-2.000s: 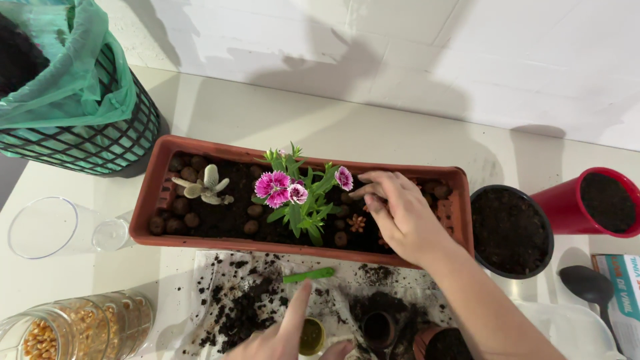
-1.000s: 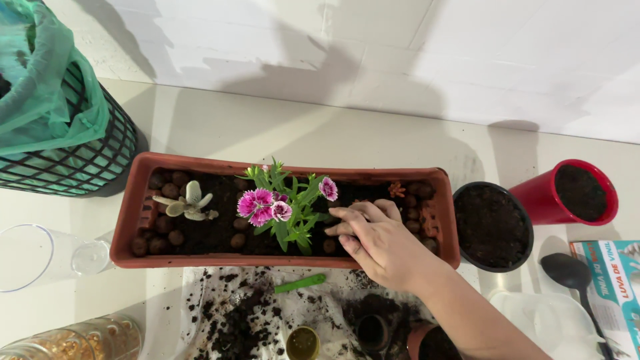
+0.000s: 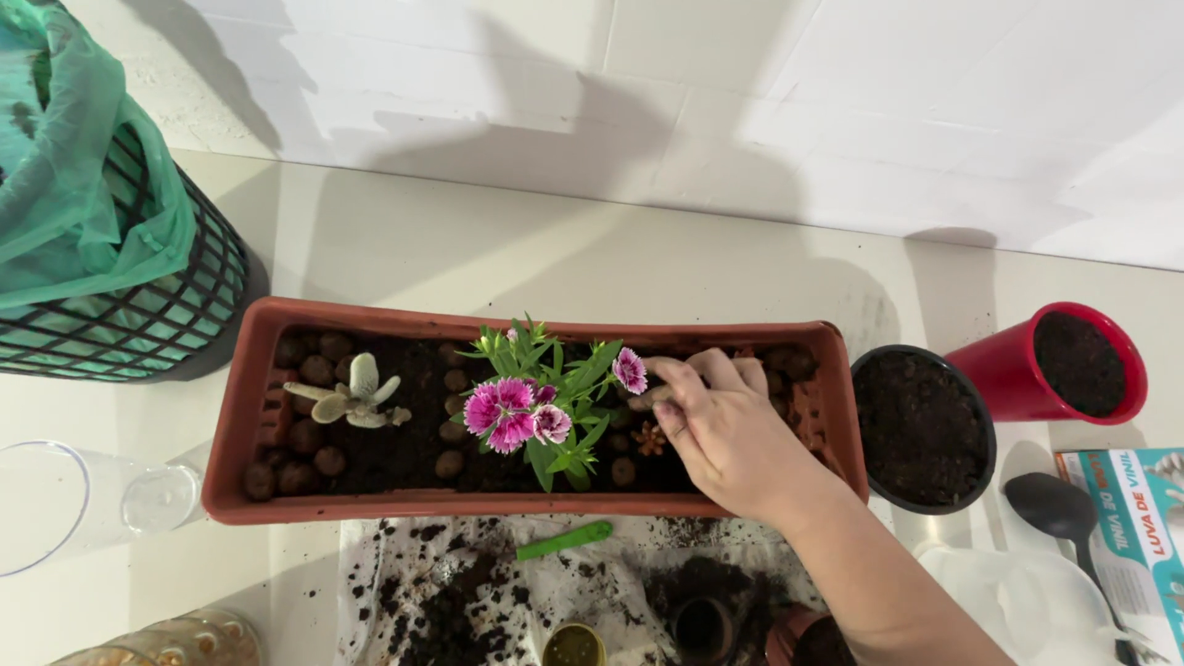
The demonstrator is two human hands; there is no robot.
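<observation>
My right hand (image 3: 726,425) reaches over the right half of a terracotta-coloured plastic planter (image 3: 444,507), its bent fingers at the soil just right of a pink-and-white dianthus plant (image 3: 555,407). The fingertips are partly hidden, so whether they pinch anything does not show. A small reddish-brown succulent rosette (image 3: 649,438) lies beside the hand. Brown clay pebbles (image 3: 298,476) line the left end and form a row left of the dianthus. A pale, thick-leaved succulent (image 3: 356,398) stands at the left. My left hand is out of view.
A mesh basket (image 3: 120,324) with a green bag stands left, near a clear cup (image 3: 111,499). Right are a black pot of soil (image 3: 920,430), a red pot (image 3: 1008,370) and a black spoon (image 3: 1054,507). In front, a green tool (image 3: 564,541) lies on a soil-strewn sheet (image 3: 518,592).
My left hand, in front of the planter two seconds ago, has left the view. My right hand has stayed over the soil right of the dianthus, its fingers shifting.
</observation>
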